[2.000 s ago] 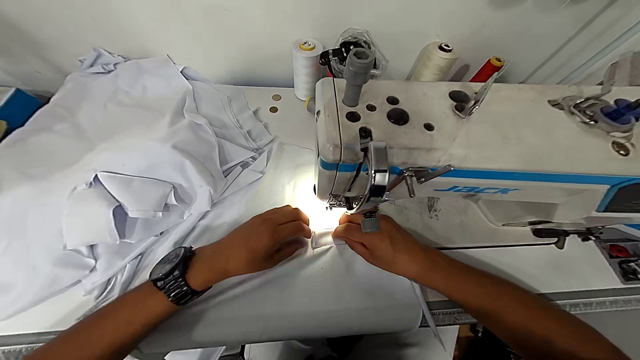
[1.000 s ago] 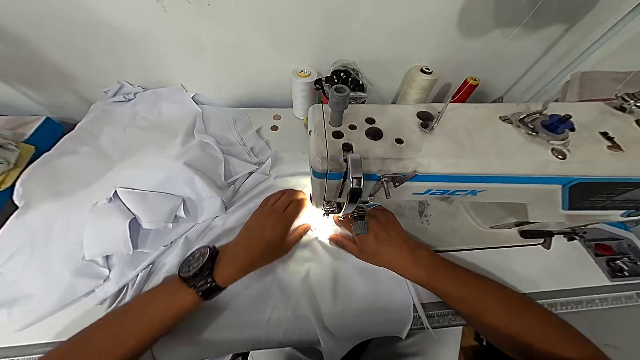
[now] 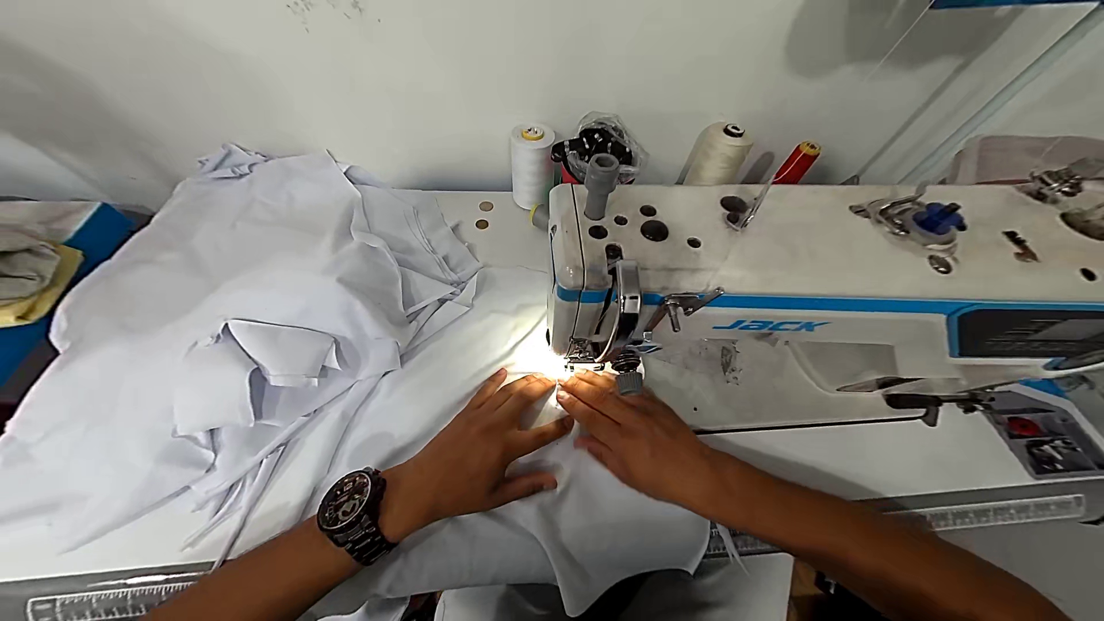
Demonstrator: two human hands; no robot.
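White fabric [image 3: 483, 552] lies under the needle area of a Jack sewing machine [image 3: 776, 250] and hangs over the table's front edge. My left hand [image 3: 474, 448], below a black wristwatch [image 3: 349, 509] on that wrist, rests with spread fingers on the cloth, left of the presser foot [image 3: 586, 355]. Flat on the same cloth, just in front of the foot, lies my right hand [image 3: 638, 435], its fingertips close to the left ones. A bright machine lamp lights this spot. Whether the fingertips pinch the cloth is not visible.
A heap of white fabric pieces [image 3: 285, 259] covers the table's left side. Behind the machine stand a white thread cone [image 3: 532, 164], a cream cone [image 3: 718, 155] and a red spool [image 3: 798, 162]. A parts tray [image 3: 1048, 440] sits at right; a ruler [image 3: 1000, 512] runs along the front edge.
The fingers of my left hand have spread out and flattened on the cloth, and my right hand now lies flatter. The view has shifted, showing more wall.
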